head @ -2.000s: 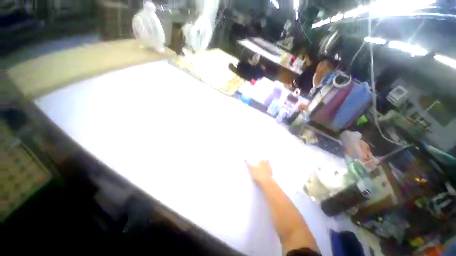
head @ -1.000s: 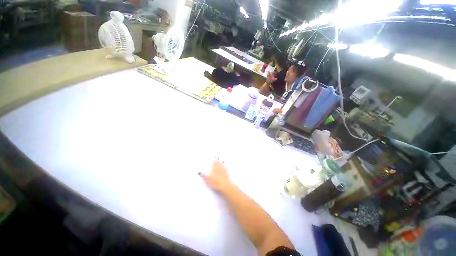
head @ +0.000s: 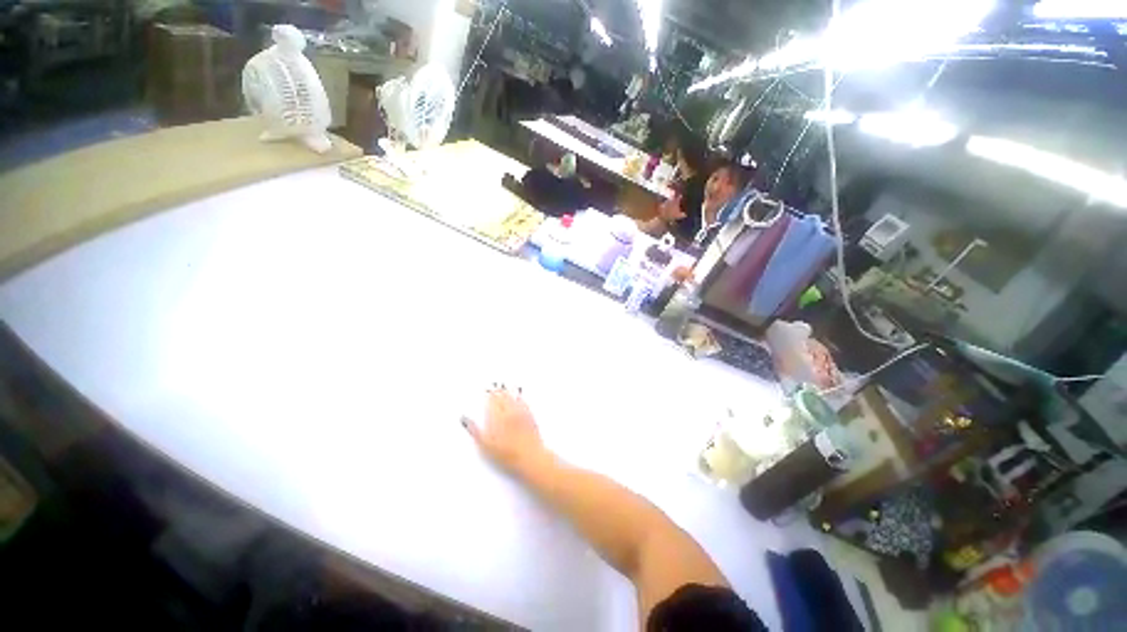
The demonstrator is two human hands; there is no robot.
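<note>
The large white worktable (head: 309, 370) fills the middle of the head view. My right hand (head: 507, 435) lies palm down on its smooth white surface, with the forearm coming in from the bottom right. The thumb is spread to the left and the short fingertips point away from me. The hand holds nothing that I can see. My left hand is out of the picture. The white surface is overexposed, so any fine marks or thin sheet on it cannot be made out.
White fans (head: 288, 93) stand at the far left, on a tan board (head: 136, 185). Bottles (head: 614, 251) line the far edge, near hanging swatches (head: 781, 266). A dark cylinder (head: 791, 477) and thread cones (head: 739, 444) stand at right, above navy cloth (head: 812, 590). A person sits across the table.
The view has swung to the right since the oldest frame and is nearly steady since the later one. My right hand has slid left across the white surface.
</note>
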